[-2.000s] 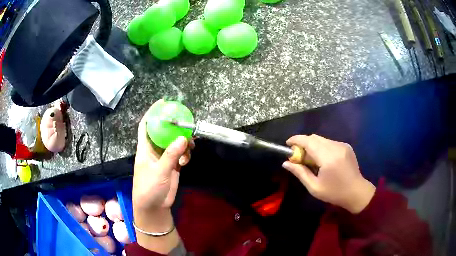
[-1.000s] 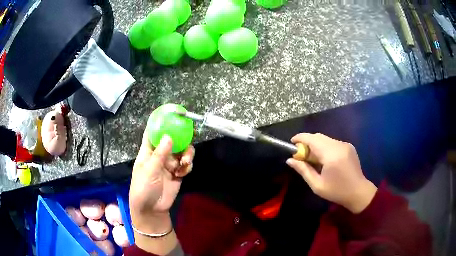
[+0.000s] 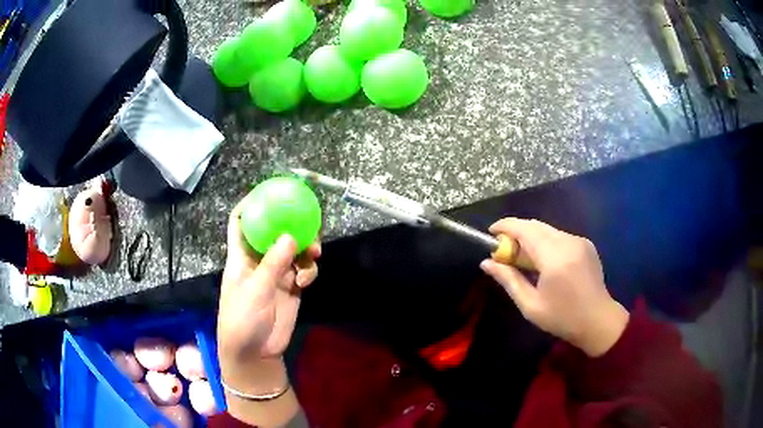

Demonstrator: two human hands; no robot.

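My left hand holds a smooth bright green ball upright in its fingers, above the bench's front edge. My right hand grips the pale wooden end of a long hand tool with a slim metal shaft and a thicker silver middle. The tool points left. Its narrow tip is at the ball's upper rim, at the far side; whether it touches the ball I cannot tell. Several more green balls lie on the bench beyond.
The speckled grey bench holds a black banded object with white cloth, a pink figure, a small black loop and spare tools. A blue bin with pink parts stands below the edge.
The tool's tip has moved from the ball's face up to its upper rim. The ball's face now shows uncovered. Both hands have shifted only slightly and keep their grips.
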